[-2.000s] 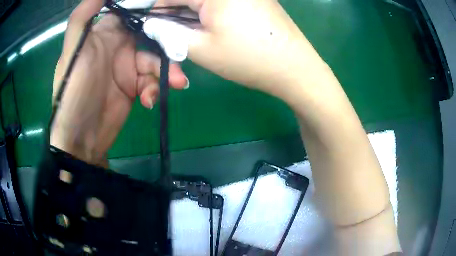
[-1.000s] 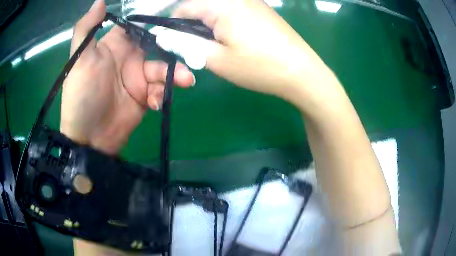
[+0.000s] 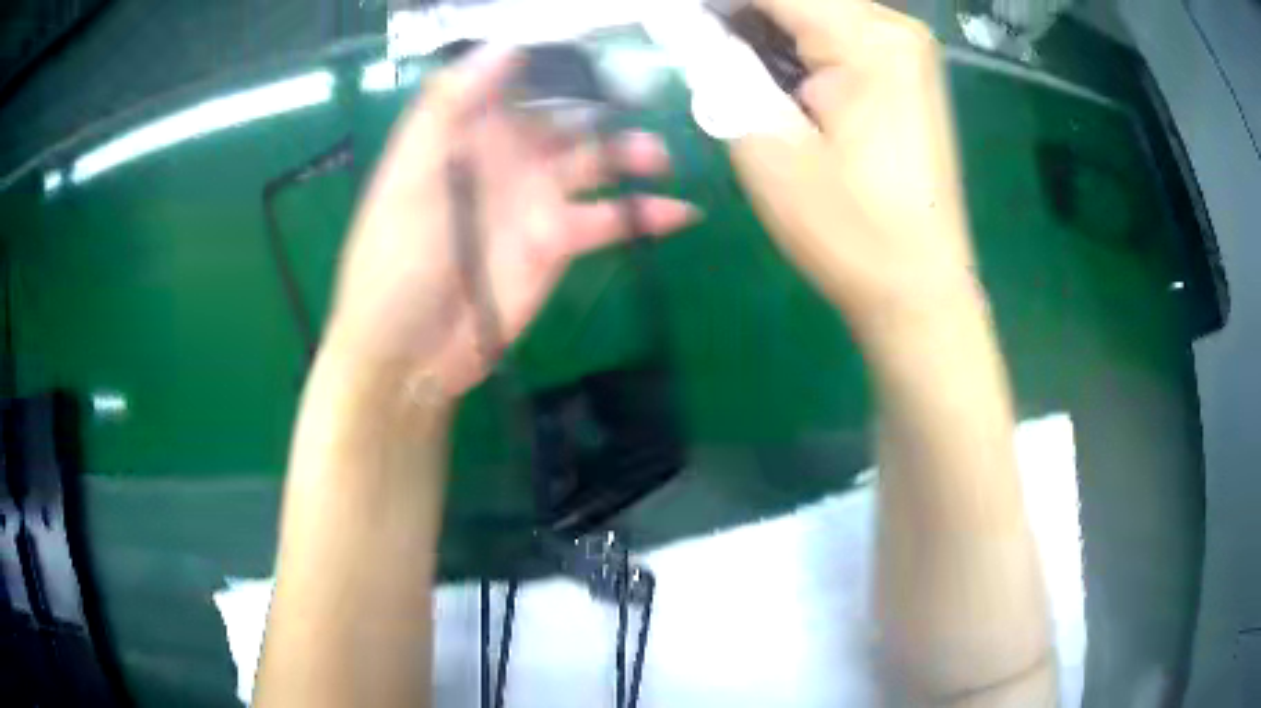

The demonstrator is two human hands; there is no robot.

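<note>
My left hand point(image 3: 512, 249) is raised over the green surface, blurred, and holds a black phone middle frame point(image 3: 609, 443) by its far narrow end. The frame's solid plate end hangs towards me; its side rails are smeared by motion. My right hand point(image 3: 878, 166) is to the right, apart from the frame, with a white finger cot point(image 3: 733, 83) on it. It grips a slim dark tool point(image 3: 765, 44), whose tip I cannot make out.
More black frames point(image 3: 633, 595) lie on the white sheet point(image 3: 788, 595) near me. Another frame point(image 3: 286, 256) lies on the green surface point(image 3: 180, 318) behind my left wrist. A dark slotted block point(image 3: 42, 512) is at the left edge. Shiny clear material point(image 3: 1016, 28) is at the far side.
Both hands have moved right, and my right hand has come away from the frame's narrow end. The held frame has moved right and away from me. The tilted frame on the sheet no longer shows.
</note>
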